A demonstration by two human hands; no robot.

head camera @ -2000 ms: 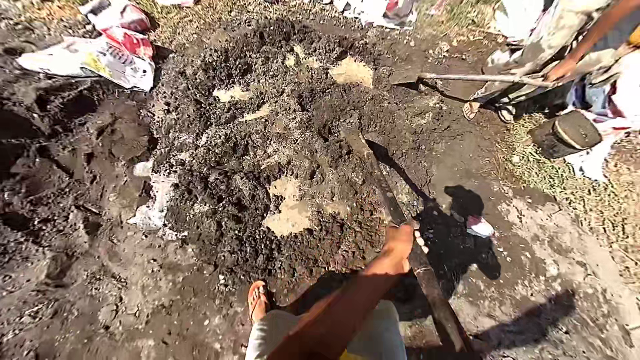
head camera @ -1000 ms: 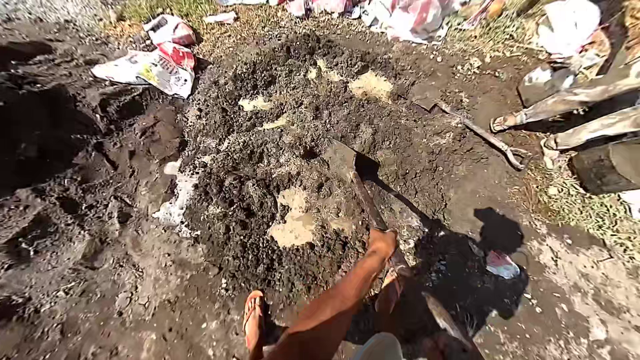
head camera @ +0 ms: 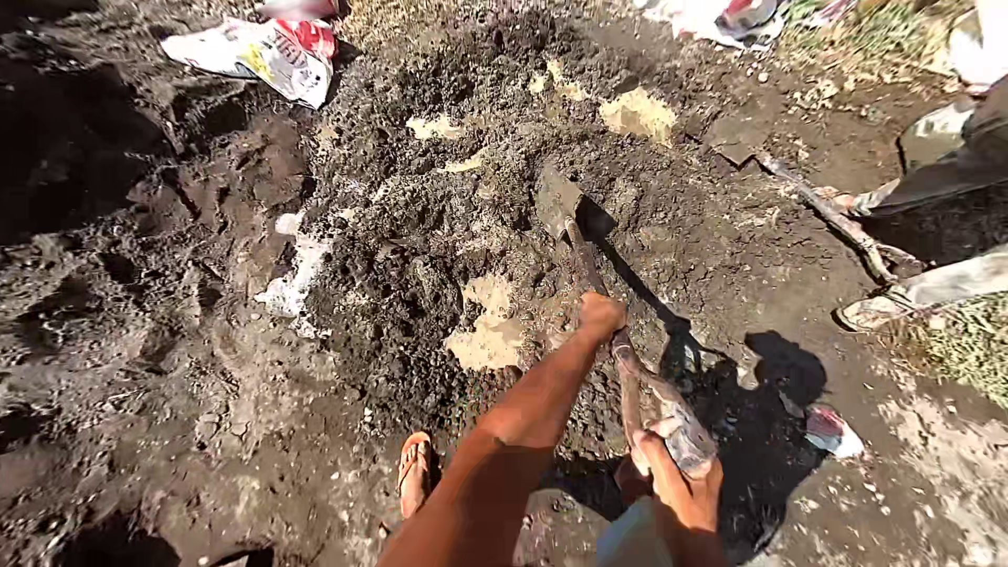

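A shovel with a muddy metal blade [head camera: 559, 201] rests on a wet, dark heap of mixed mortar [head camera: 409, 276] with pale puddles in it. My left hand [head camera: 602, 316] is wrapped around the shaft of the shovel, a little behind the blade. Lower down, near my body, my right hand [head camera: 681, 472] grips the forked rear part of the wooden handle [head camera: 628, 386]. The blade points away from me, and its tip meets the heap.
Another person's feet and trouser legs [head camera: 937, 283] are at the right, beside a second shovel [head camera: 835, 216] lying on the ground. Torn sacks [head camera: 291, 59] lie at the back left. White powder [head camera: 299, 272] edges the heap. My sandalled foot [head camera: 415, 472] is below it.
The other person's hand was on the second shovel's handle two seconds ago; that shovel now lies on the ground. My right hand, out of view then, now shows on my shovel's handle.
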